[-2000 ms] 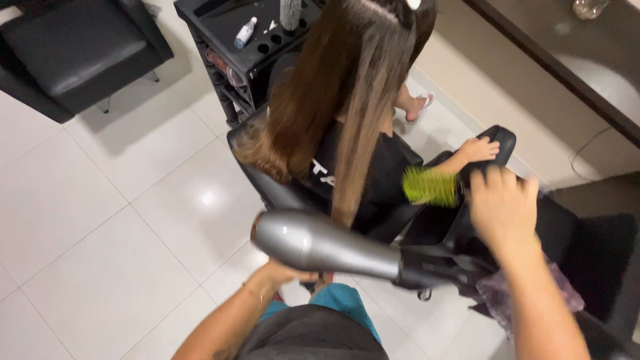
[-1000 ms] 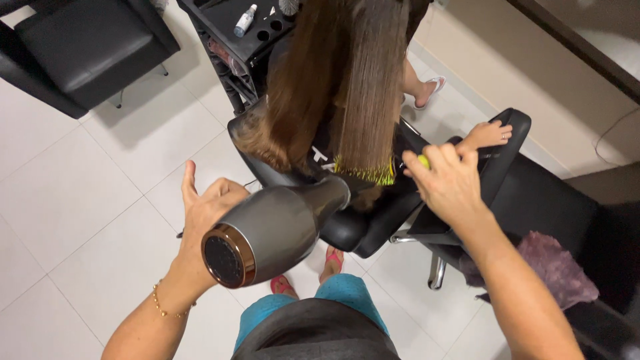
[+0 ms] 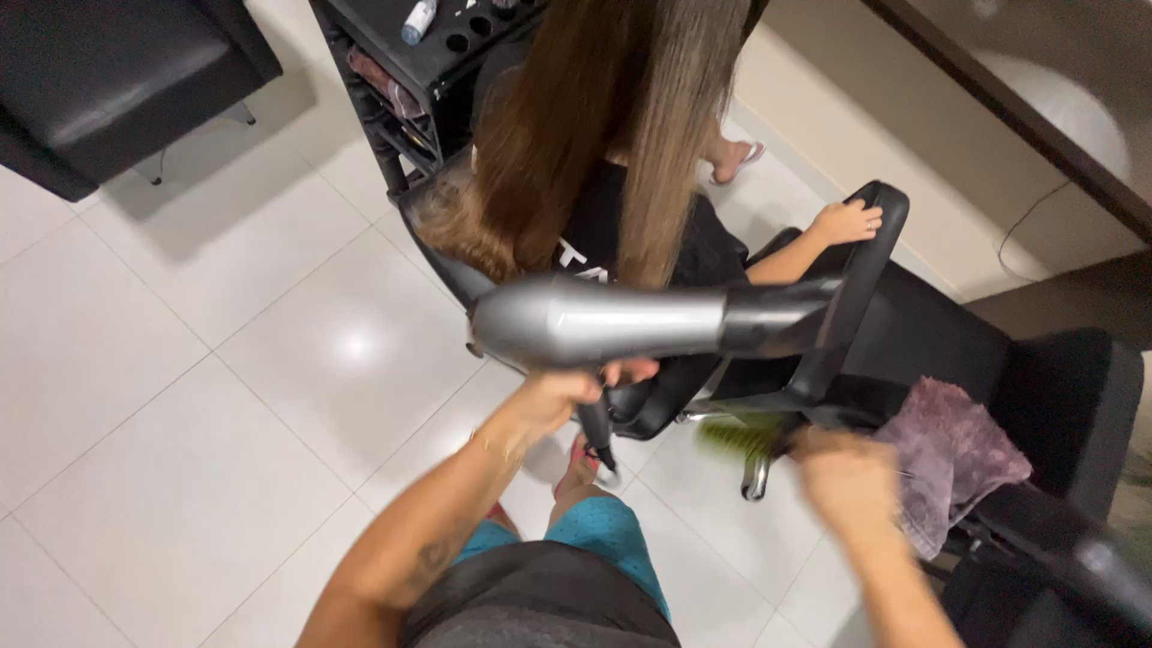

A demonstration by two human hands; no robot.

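My left hand (image 3: 562, 396) grips the handle of a silver and black hair dryer (image 3: 621, 321), whose barrel lies level across the view with its nozzle to the right. Blurred by motion, my right hand (image 3: 846, 472) is closed on the handle of a hairbrush with yellow-green bristles (image 3: 742, 434), below the dryer's nozzle and apart from the hair. A seated person's long brown hair (image 3: 666, 153) hangs above the dryer, a straight section in front and a wavy part (image 3: 459, 225) at the left over the chair back. The dryer hides part of the chair.
The seated person's hand (image 3: 846, 222) rests on the black chair's armrest (image 3: 877, 261). A mauve towel (image 3: 954, 459) lies on black seating at the right. A black trolley (image 3: 432, 54) with a bottle (image 3: 418, 22) stands at the upper left, a black armchair (image 3: 135, 81) beyond it. A dark-edged counter (image 3: 1017, 108) runs upper right.
The brush was in the ends of the hair one second ago; now it is below and to the right, clear of them. The dryer has turned from pointing up and away to pointing right.
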